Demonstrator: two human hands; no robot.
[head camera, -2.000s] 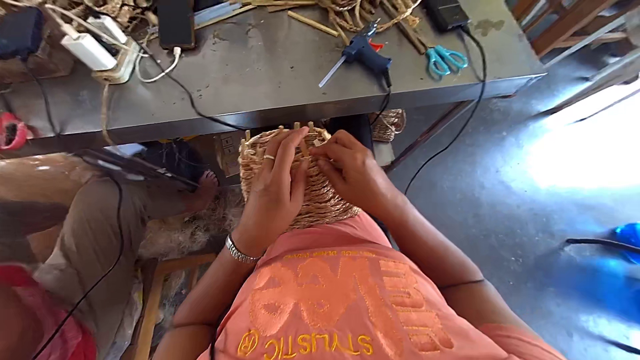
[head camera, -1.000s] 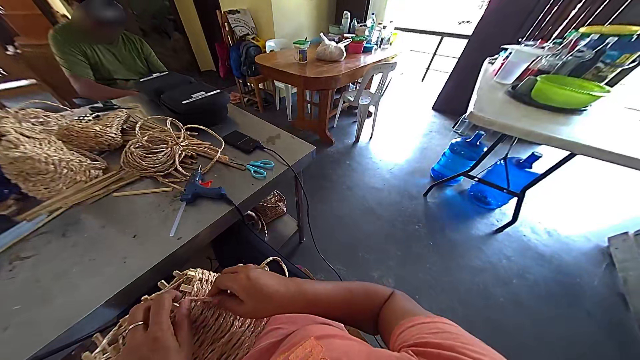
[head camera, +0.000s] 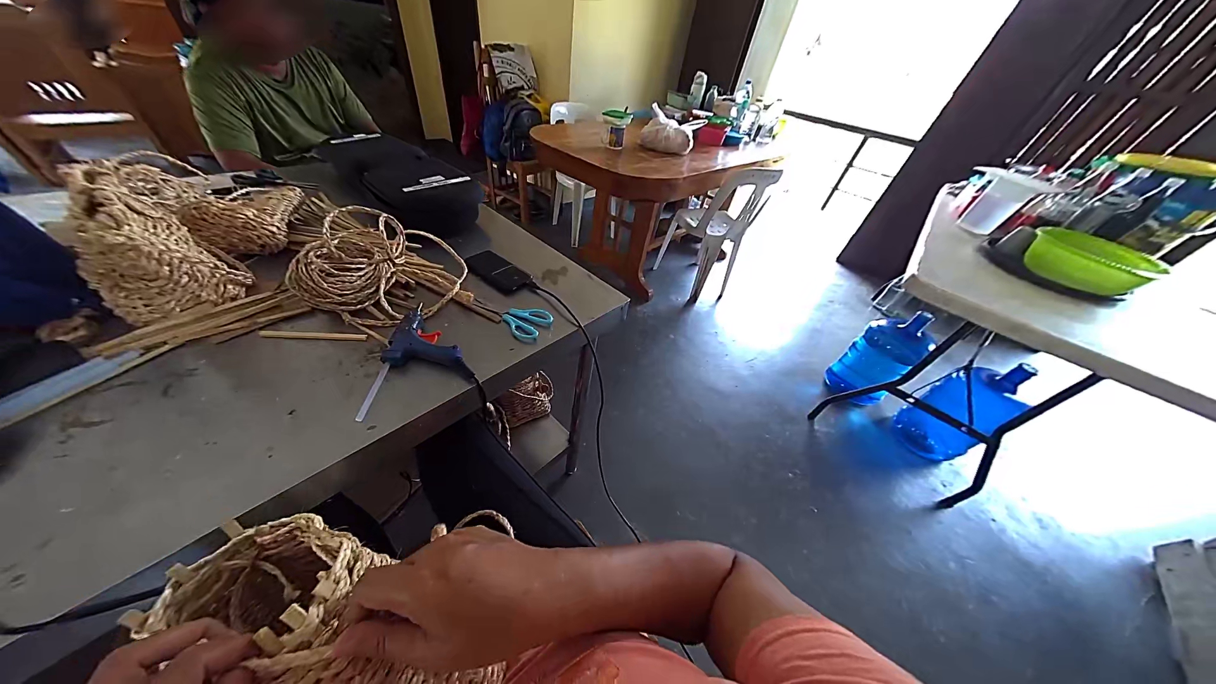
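Note:
A partly woven basket of twisted natural fibre (head camera: 313, 560) is at the bottom left, at the table's near edge, with flat stake ends standing up around its rim. My left hand (head camera: 180, 654) holds the near side of the rim, its fingers beside the stakes. My right hand (head camera: 446, 598) grips the basket's right side, thumb and fingers at the rim; its fingertips are partly hidden. A looped strand (head camera: 486, 519) shows just behind my right hand. On the table lie a blue glue gun (head camera: 418, 350) with a clear glue stick, light-blue scissors (head camera: 527, 324) and a coil of fibre rope (head camera: 351, 271).
The metal-topped table (head camera: 190, 456) also holds woven baskets (head camera: 157, 247), fibre strips, a black device (head camera: 499, 272) and a black bag (head camera: 404, 180). A co-worker in a green shirt (head camera: 275, 114) sits across it. Cables hang at its right edge. Blue water jugs (head camera: 959, 413) stand under a white table (head camera: 1054, 313).
The view has swung up and to the right since two seconds ago. Both hands remain on the basket, and its open top is now more visible.

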